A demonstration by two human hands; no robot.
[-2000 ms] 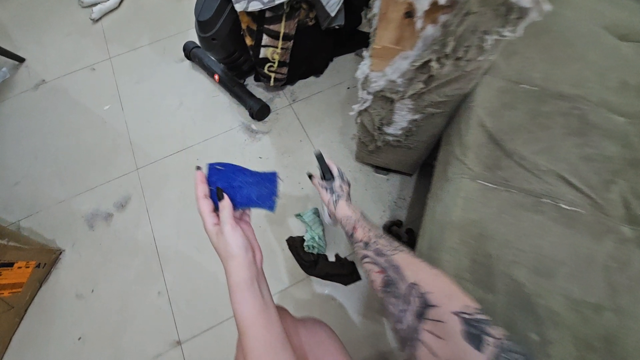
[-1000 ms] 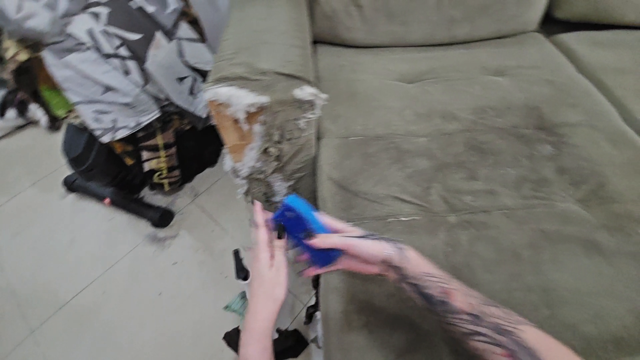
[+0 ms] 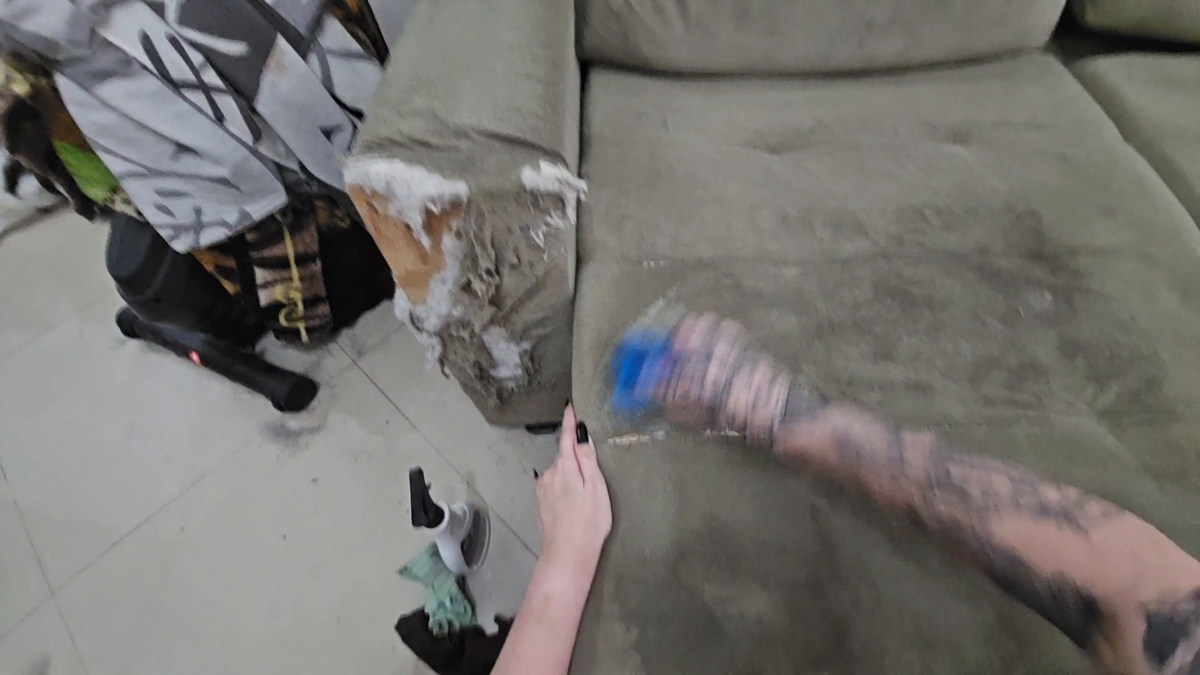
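Note:
My right hand (image 3: 727, 375), blurred by motion, is closed around a blue brush or pad (image 3: 640, 372) on the near left part of the stained green-grey sofa seat cushion (image 3: 844, 281). What kind of tool the blue thing is cannot be told from the blur. My left hand (image 3: 574, 492) rests against the front left edge of that cushion, fingers pointing up along it, with nothing seen in it. Just beyond its fingertips stands the torn sofa arm (image 3: 506, 281), with white stuffing and a brown board showing.
A black vacuum-like device (image 3: 225, 361) lies on the tiled floor (image 3: 159, 487) beside a patterned bag (image 3: 291, 272) and grey printed fabric (image 3: 206, 112). Nearer are a white and black spray bottle (image 3: 459, 534), a green cloth (image 3: 441, 591) and a dark cloth (image 3: 455, 642).
Two seconds ago my left hand held the blue thing over the floor; my right hand now has it on the cushion. My left hand has come to the cushion's edge. The view has swung toward the sofa.

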